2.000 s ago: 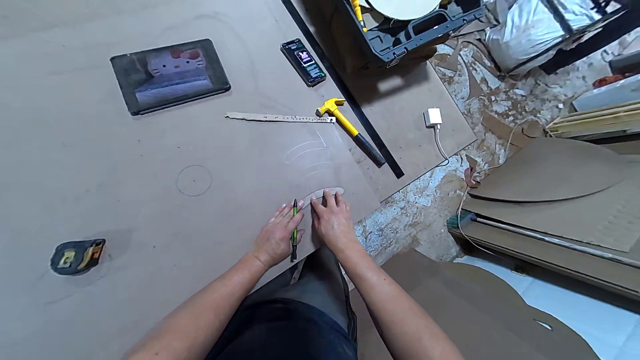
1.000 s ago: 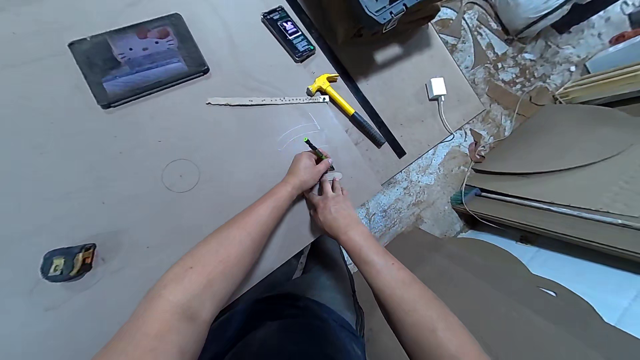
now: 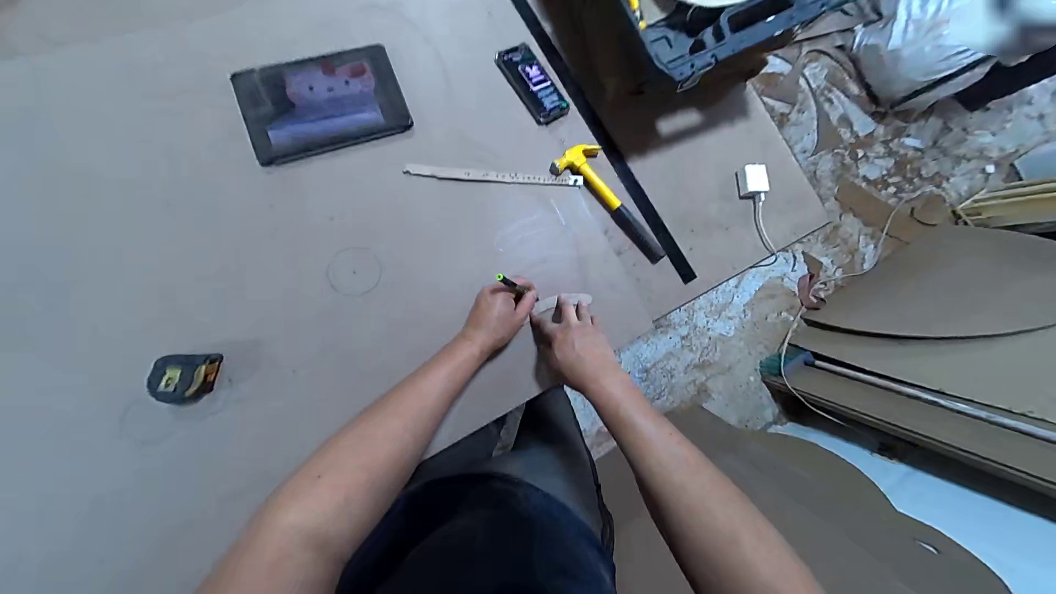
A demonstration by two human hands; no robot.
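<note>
My left hand [image 3: 495, 316] is closed around a dark pencil or pen [image 3: 513, 285] with a green end, its other end low beside a small pale curved piece [image 3: 577, 299]. The fingers of my right hand [image 3: 575, 338] press that piece flat on the brown board [image 3: 429, 272] near its edge. Beyond my hands lies a yellow claw hammer [image 3: 602, 188] with a black grip, its head by the end of a worn ruler strip [image 3: 495, 176]. A pencilled circle [image 3: 355, 271] with a centre dot is on the board, left of my hands.
A tape measure [image 3: 186, 378] lies at left. A tablet [image 3: 322, 104] and a phone [image 3: 532, 83] lie farther back, near a black strip [image 3: 606, 144]. A black tool case [image 3: 718, 41] and a white charger [image 3: 752, 180] are at right. Cut boards [image 3: 932, 289] stand beyond the littered floor.
The pencil was upright between my hands two seconds ago; my left hand now holds it tilted at the left end of the curved piece. My right hand has stayed on the piece.
</note>
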